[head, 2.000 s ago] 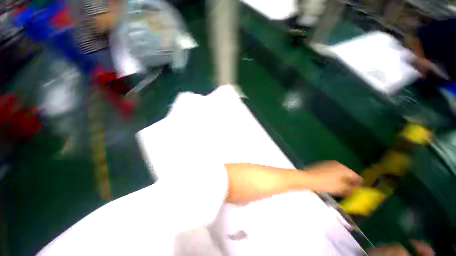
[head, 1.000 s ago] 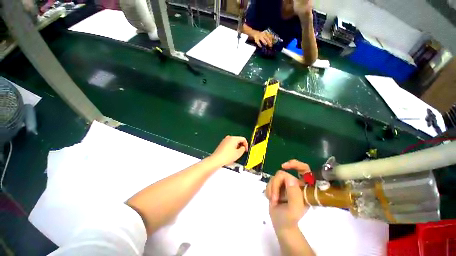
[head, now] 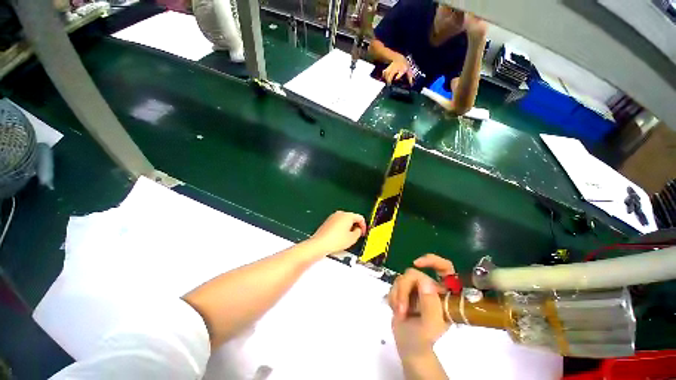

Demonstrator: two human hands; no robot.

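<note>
My left hand [head: 341,231] rests at the work sheet's far edge, beside the yellow and black striped divider [head: 388,202]. Its fingers are curled and no object shows in them. My right hand [head: 419,300] is closed around the left end of the glue dispensing gun [head: 485,310], a gold-brown cylinder wrapped in clear plastic. A small red lever [head: 452,283] sits by its raised index finger. The nozzle is hidden by the fingers. The white work sheet [head: 311,319] lies under both arms and carries a small grey smudge.
A pale thick hose [head: 585,273] runs above the gun. A red basket [head: 630,369] is at the lower right. The green conveyor [head: 244,152] crosses ahead. A person opposite sits by a white sheet [head: 335,83] and blue bin [head: 561,110]. A fan [head: 16,152] is at left.
The view has swung from a blurred picture to the right, bringing the gun and my right hand into view. Over the last second both hands have kept nearly the same pose.
</note>
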